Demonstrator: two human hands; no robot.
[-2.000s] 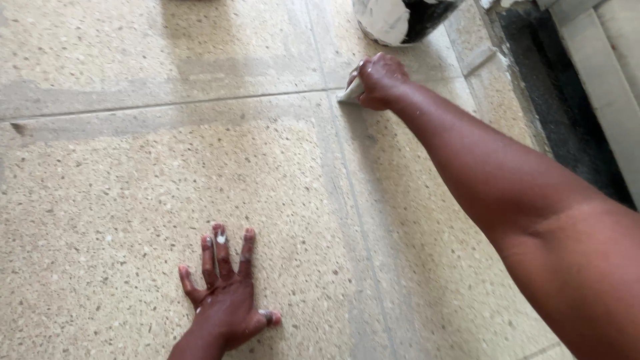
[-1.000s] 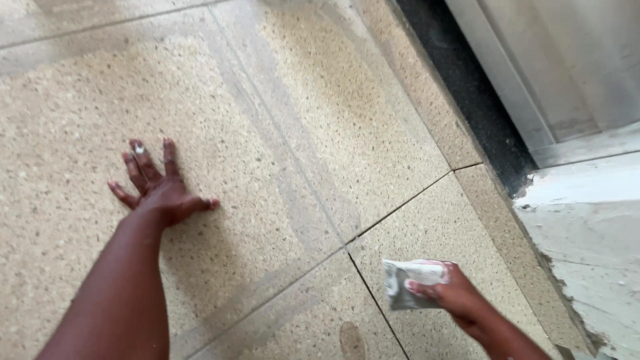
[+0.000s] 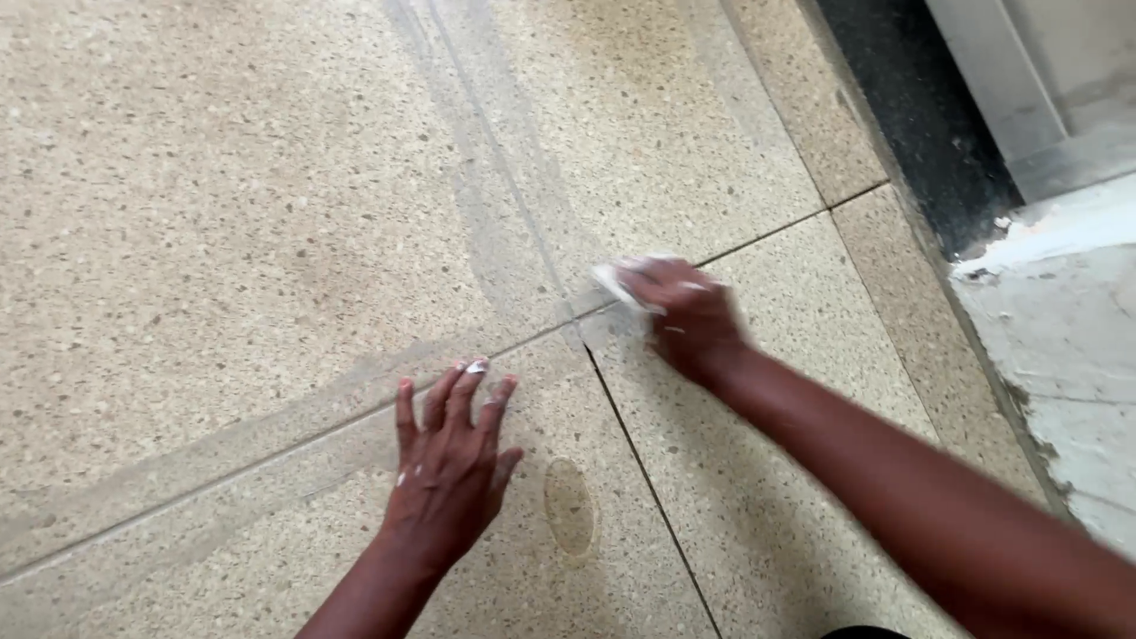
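My right hand [image 3: 697, 319] grips a flat scraper-like tool [image 3: 621, 282], smeared with white paste and blurred, against the speckled floor tiles [image 3: 266, 222]. The tool rests at a tile joint [image 3: 581, 312], just right of where several joints meet. Grey filler smears run along the joints up and to the left of it, while the joints to the right and below look dark. Flat on the tiles at lower centre lies my left hand [image 3: 453, 470], holding nothing, its fingers apart and dotted with white paste, fingertips at the smeared joint.
A border strip of tile [image 3: 923, 293] runs along the right. Beyond it are a black sill [image 3: 923, 106], a grey metal door frame [image 3: 1003, 80] and a white-smeared wall surface [image 3: 1047, 319]. An oval stain [image 3: 568, 506] marks a tile. Something black [image 3: 865, 632] shows at the bottom edge.
My right hand with the tool has moved from the lower tile up to the joint crossing. My left hand now lies near the smeared joint. The view has shifted; the bucket seen earlier is out of sight.
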